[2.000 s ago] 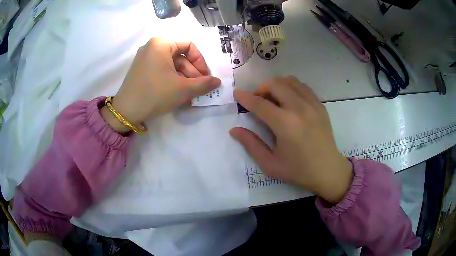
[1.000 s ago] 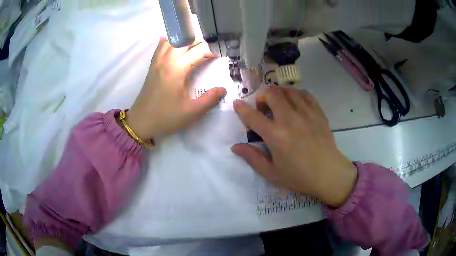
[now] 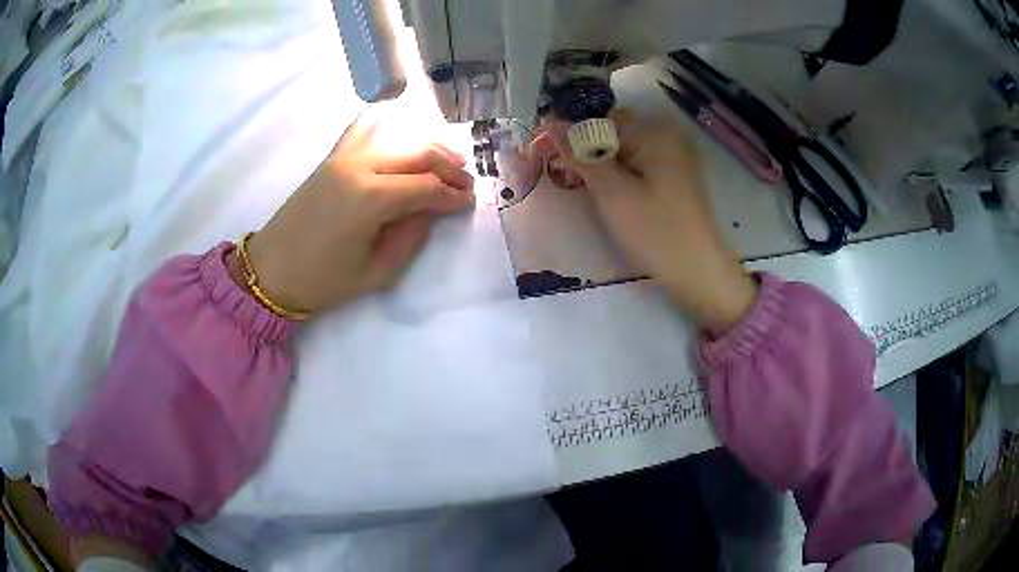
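The white fabric panel (image 3: 413, 402) lies on the machine table and hangs over its front edge. My left hand (image 3: 374, 218) rests on the panel left of the presser foot (image 3: 484, 151), fingers bent, thumb hidden; its fingertips press or pinch the cloth beside the foot. My right hand (image 3: 654, 201) is off the cloth, slightly blurred, right of the foot. Its fingertips reach behind the cream ribbed knob (image 3: 593, 140), near the throat plate (image 3: 516, 168); whether they hold anything is hidden. The small marked white piece does not show.
Black-handled shears (image 3: 821, 190) and pink snips (image 3: 737, 145) lie right of my right hand. The grey lamp (image 3: 370, 50) hangs left of the machine head. A ruler scale (image 3: 626, 413) runs along the table's front edge. White cloth is heaped at the far left.
My right hand has left the panel's edge and moved up beside the knob. My left fingers have drawn in close to the foot. The small marked piece has gone from view.
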